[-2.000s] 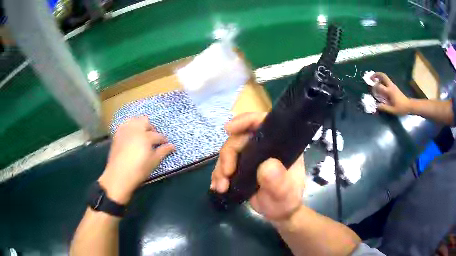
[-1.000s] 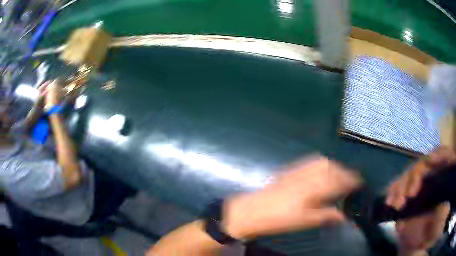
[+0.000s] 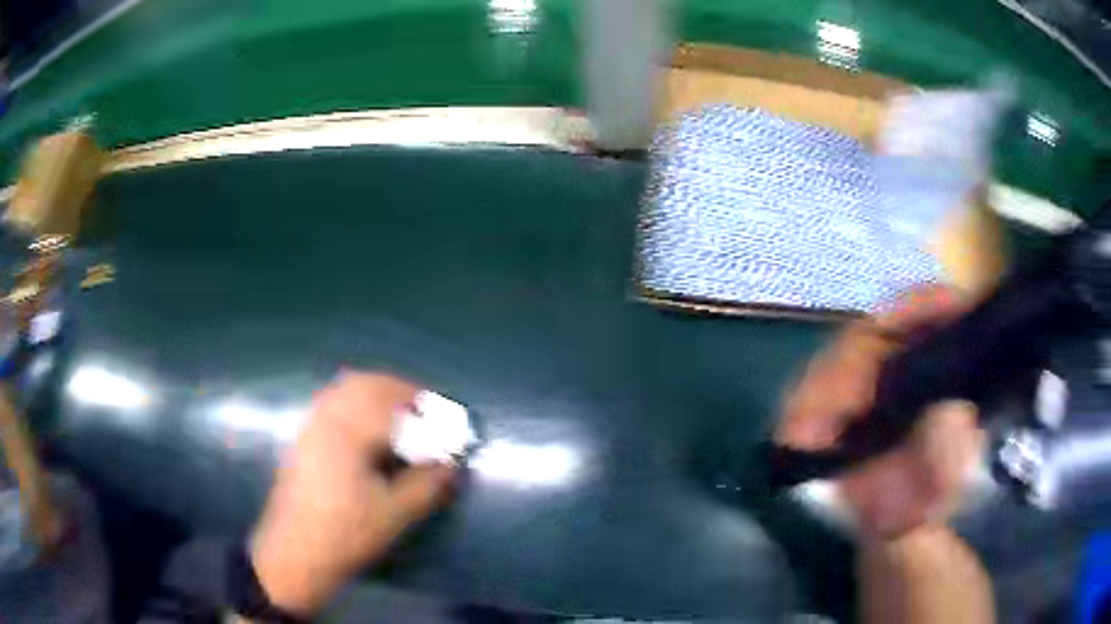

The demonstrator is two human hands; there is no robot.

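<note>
My left hand [image 3: 353,488], with a black band at the wrist, holds a white plastic housing [image 3: 434,428] between thumb and fingers over the dark worktop. My right hand [image 3: 883,427] is wrapped around the black electric screwdriver [image 3: 975,360], its front end pointing left. The driver's tip is blurred and cannot be made out. The screw carton [image 3: 659,232] stands beyond and between the hands, filled with silvery screws [image 3: 768,207]. A crumpled clear plastic bag [image 3: 938,140] lies on its right side.
A metal post [image 3: 619,73] stands at the carton's left rear corner. A white rail [image 3: 353,128] edges the green belt [image 3: 305,61]. A small cardboard box [image 3: 59,183] and brassy pieces are at far left, near another person's arm [image 3: 24,463]. White parts [image 3: 1023,457] lie at right.
The view has swung left, then partly back right. My left hand, empty at first over the screws, now holds a white housing away from the carton. My right hand still grips the screwdriver.
</note>
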